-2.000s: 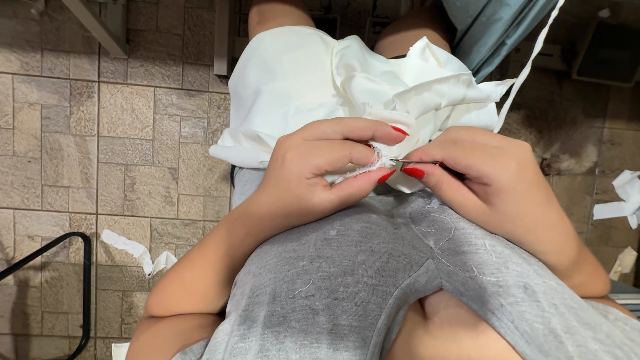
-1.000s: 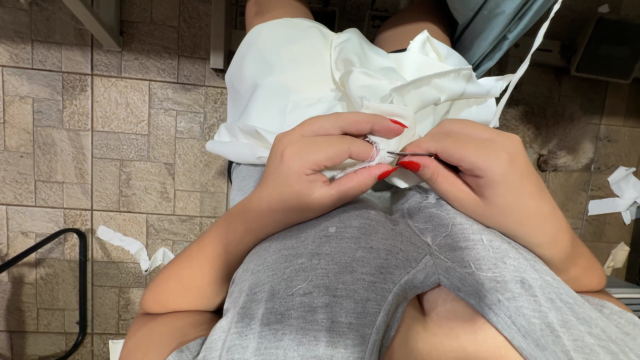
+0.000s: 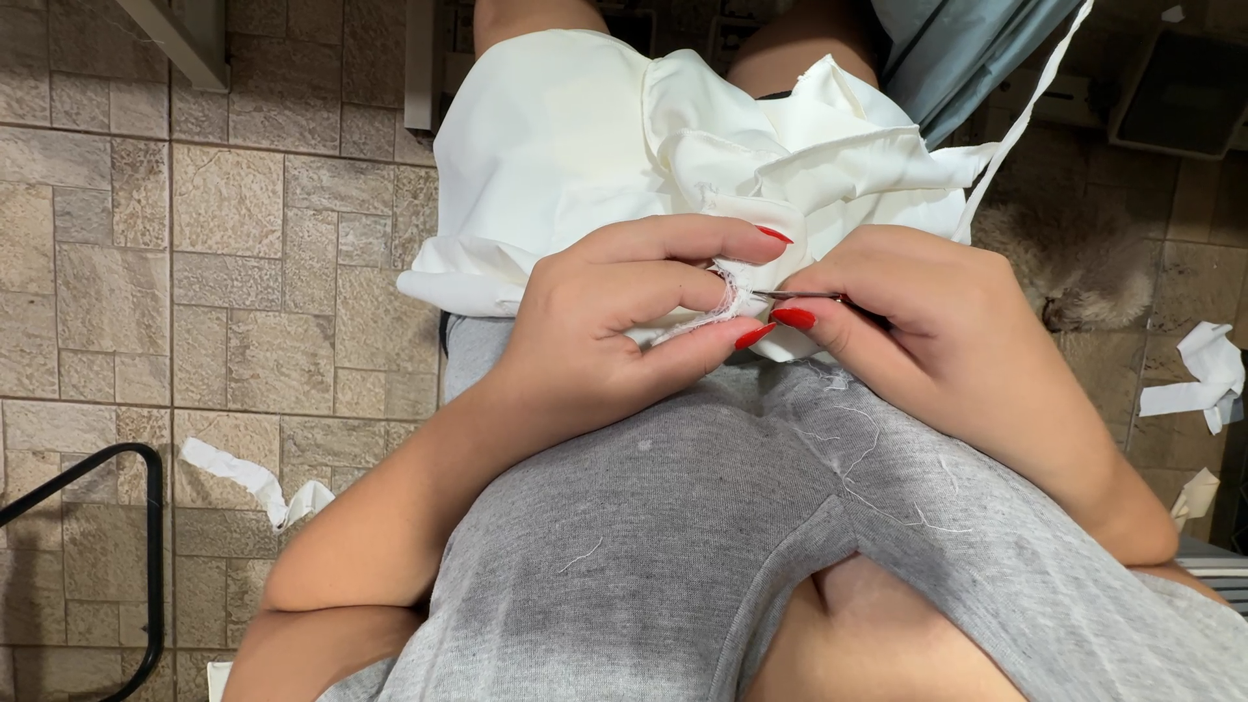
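Note:
White fabric (image 3: 546, 136) lies bunched over my lap, with stitched edges and a narrow strip trailing off to the upper right. My left hand (image 3: 634, 302) pinches a frayed seam edge (image 3: 729, 292) of it between fingers and thumb. Between the thumb and forefinger of my right hand (image 3: 907, 322) is a thin pointed metal tool (image 3: 795, 293), perhaps a seam ripper; its handle is mostly hidden in the palm. The tool's tip meets the frayed edge beside my left fingertips. Loose white threads (image 3: 863, 439) cling to the grey shirt below my hands.
White fabric scraps lie on the tiled floor at left (image 3: 234, 468) and right (image 3: 1209, 370). A black tubular frame (image 3: 154, 546) stands at lower left, metal legs (image 3: 185, 39) at upper left. Blue-grey cloth (image 3: 965, 58) hangs at upper right, near a furry animal (image 3: 1072, 263) on the floor.

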